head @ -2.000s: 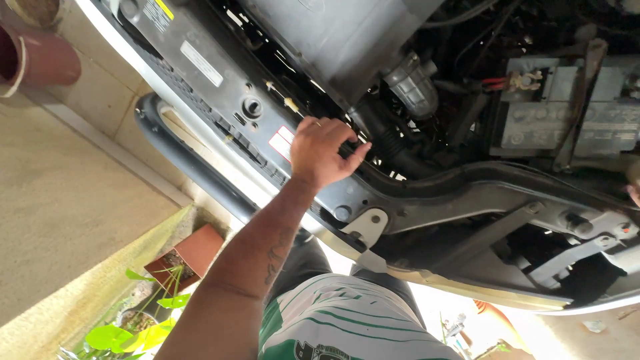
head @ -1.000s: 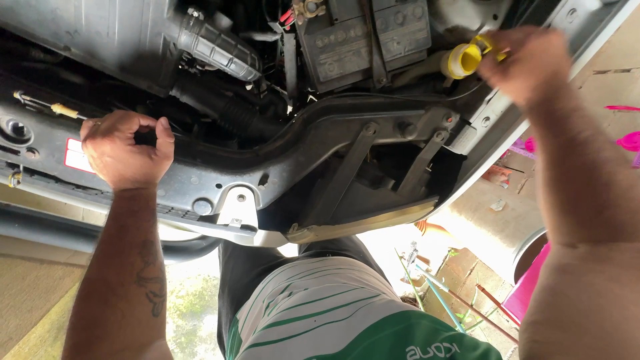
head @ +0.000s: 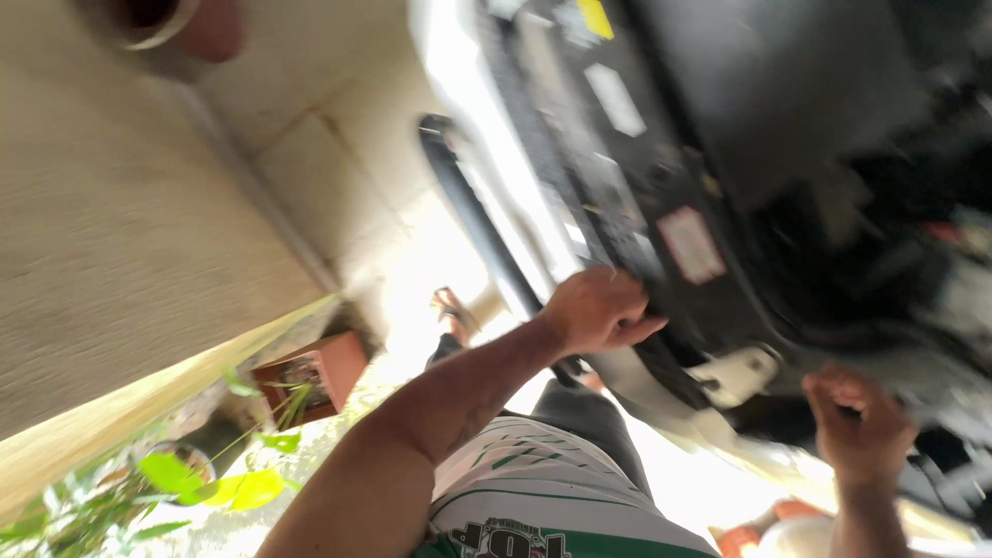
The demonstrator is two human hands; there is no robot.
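My left hand (head: pixel 601 310) has its fingers curled at the front edge of a car's engine bay, against the black front panel (head: pixel 674 194); blur hides whether it grips anything. Below and to the right, my right hand (head: pixel 860 422) is raised with curled fingers near the pale metal bracket (head: pixel 740 376). No object shows in it, though its palm side is partly hidden. A red-edged label (head: pixel 692 245) sits on the panel just above my left hand. The large dark plastic cover (head: pixel 783 93) lies farther into the bay.
A black tubular bar (head: pixel 484 217) runs along the car's front. At the left are a concrete wall (head: pixel 139 232), a square terracotta planter (head: pixel 341 376), green leaves (head: pixel 186 480) and a dark red pot (head: pixel 213 31). The view is blurred.
The view has swung left. My right hand, which held a yellow cap-like thing beyond the battery a second ago, is now near the pale bracket, and the yellow thing is out of sight.
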